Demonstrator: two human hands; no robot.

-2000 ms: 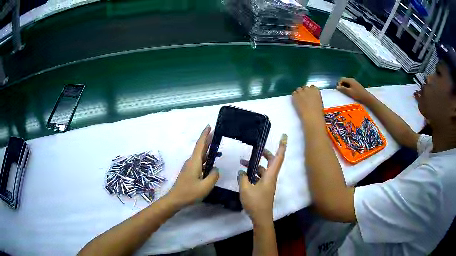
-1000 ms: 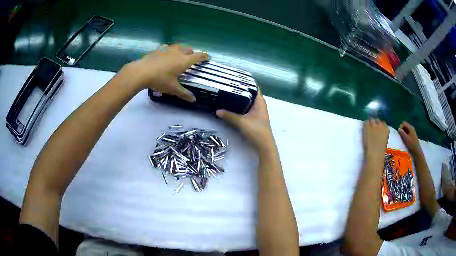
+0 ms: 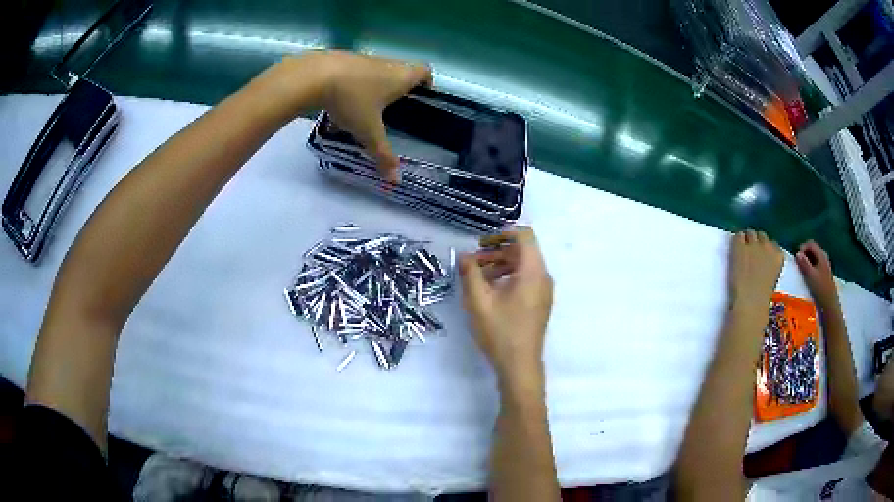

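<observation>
A stack of black phone middle frames with silver rims [image 3: 490, 162] lies flat on the white surface, beside the green belt. My left hand [image 3: 368, 93] grips its left part, thumb on the near side and fingers over the far side. A loose heap of tiny silver-and-black side keys [image 3: 368, 294] lies in front of the stack. My right hand [image 3: 512, 284] is just right of the heap and near the stack's right end, its fingers curled and blurred. A small silver sliver shows by its fingertips; whether it is pinched is unclear.
A second, smaller stack of frames [image 3: 61, 167] is at the far left. One frame [image 3: 103, 44] lies on the green belt [image 3: 608, 132]. At right, a neighbouring person's arms [image 3: 720, 392] flank an orange parts tray [image 3: 763, 407]. Crinkled clear plastic [image 3: 745, 59] is beyond the belt.
The stack, earlier held on its side by both hands, now lies flat with frame openings up. My right hand has let go of it and moved toward the heap. My left hand stays on it.
</observation>
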